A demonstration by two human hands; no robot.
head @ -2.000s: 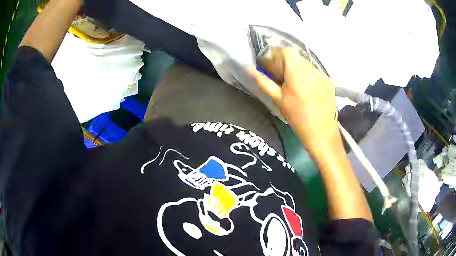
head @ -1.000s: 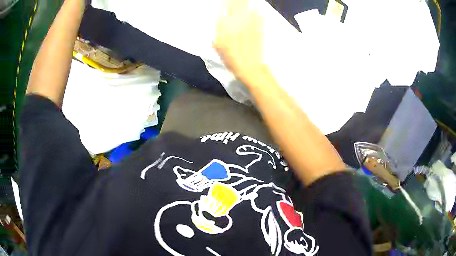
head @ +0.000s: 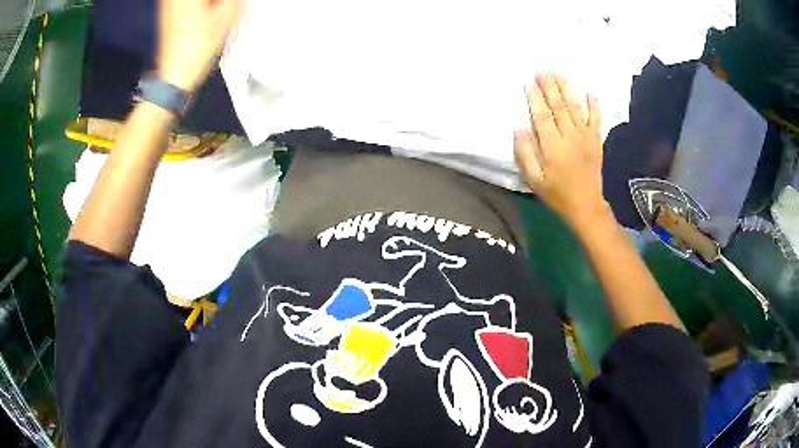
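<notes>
A white garment piece (head: pixel 377 79) lies spread over the dark table in front of me, and white cloth reaches on to the upper right. My right hand (head: pixel 561 136) lies palm down on its near right part, fingers spread a little. My left hand (head: pixel 197 35) is at the top left, at the left edge of the cloth, blurred and partly cut off by the picture's edge; its fingers cannot be made out. The steam iron (head: pixel 679 227) rests at the right, away from both hands.
A grey rectangular sheet (head: pixel 723 140) is at the table's right, beside the iron. A pile of white pieces (head: pixel 206 219) hangs at lower left by a yellow tube frame (head: pixel 188 150). A pale cord and a ribbed hose (head: pixel 771 232) trail right from the iron. Green floor shows at both sides.
The iron was in my right hand two seconds ago, then was set down at the right. The cloth now covers the navy board. My right hand has moved right and rests on the cloth.
</notes>
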